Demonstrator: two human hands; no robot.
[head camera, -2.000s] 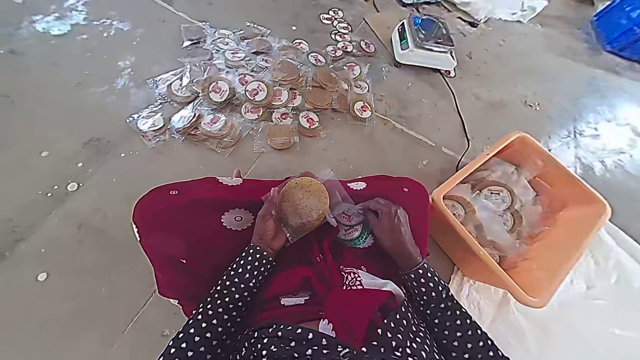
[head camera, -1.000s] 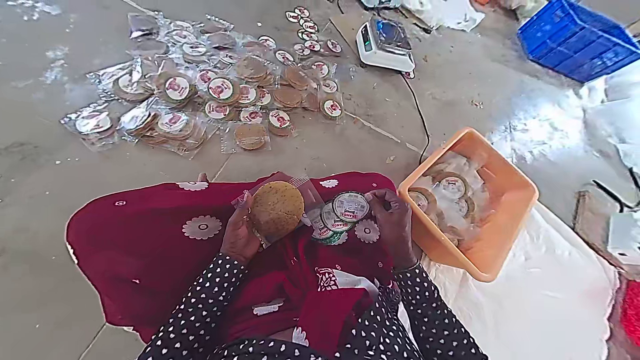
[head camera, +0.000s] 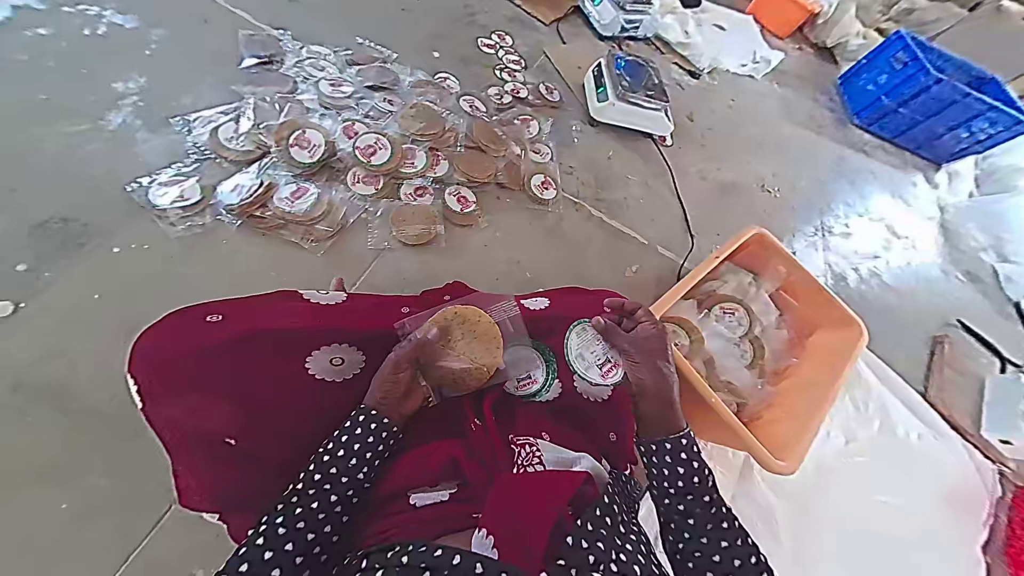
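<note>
My left hand (head camera: 402, 374) grips a clear plastic packet of round, flat, tan discs (head camera: 464, 347) above my lap, which is covered by maroon cloth with white flowers. Between the fingers of my right hand (head camera: 640, 352) is a round printed label (head camera: 593, 352) with a green edge, held right of the packet and apart from it. More round green-edged labels (head camera: 528, 370) lie on the cloth, partly behind the packet's clear side. Just right of my right hand, an orange plastic tub (head camera: 832, 376) holds several clear packets with labelled discs (head camera: 730, 318).
On the floor ahead lie many clear packets of discs (head camera: 373, 150) and loose round labels (head camera: 510, 60). A white digital scale (head camera: 628, 92) stands beyond, its black cable (head camera: 678, 192) running toward the tub. A blue crate (head camera: 920, 100) is at the back right; white sheeting (head camera: 864, 488) lies under the tub.
My right hand has lifted one label away from the others on my lap, where it was among them earlier. The packet remains in my left hand. The view has shifted.
</note>
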